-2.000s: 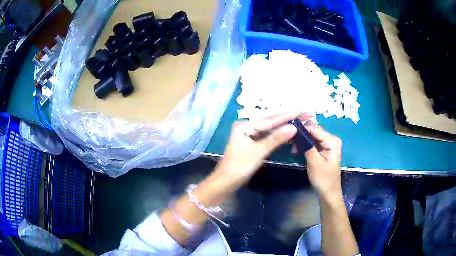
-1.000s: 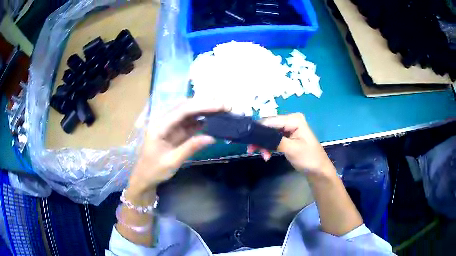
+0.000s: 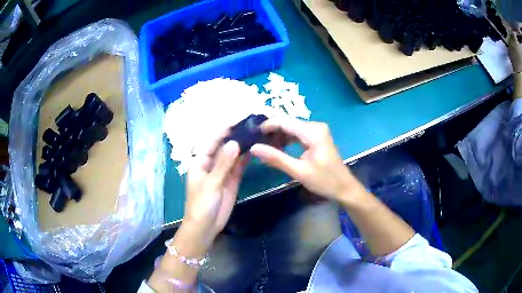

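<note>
A black cylinder [image 3: 247,133] is held between my two hands over the front of the pile of white inserts [image 3: 214,106]. My left hand [image 3: 214,177] grips its left end with thumb and fingers. My right hand [image 3: 306,157] has its fingers on the right end, with the thumb below. The hands are slightly blurred, and the cylinder's opening cannot be made out. The blue parts bin [image 3: 214,67] behind the pile holds black inner parts [image 3: 229,40].
At left, a tan-bottomed tray [image 3: 109,166] wrapped in a clear plastic liner [image 3: 143,189] holds loose black cylinders [image 3: 74,140]. At right, cardboard sheets [image 3: 395,66] carry massed black cylinders [image 3: 400,26]. Another person's sleeve [image 3: 495,154] shows at the right edge.
The view has turned, so the bench things sit further left and the right-hand cardboard shows more. The black piece, earlier longer and stretched between the hands, now looks shorter, with my hands closer together.
</note>
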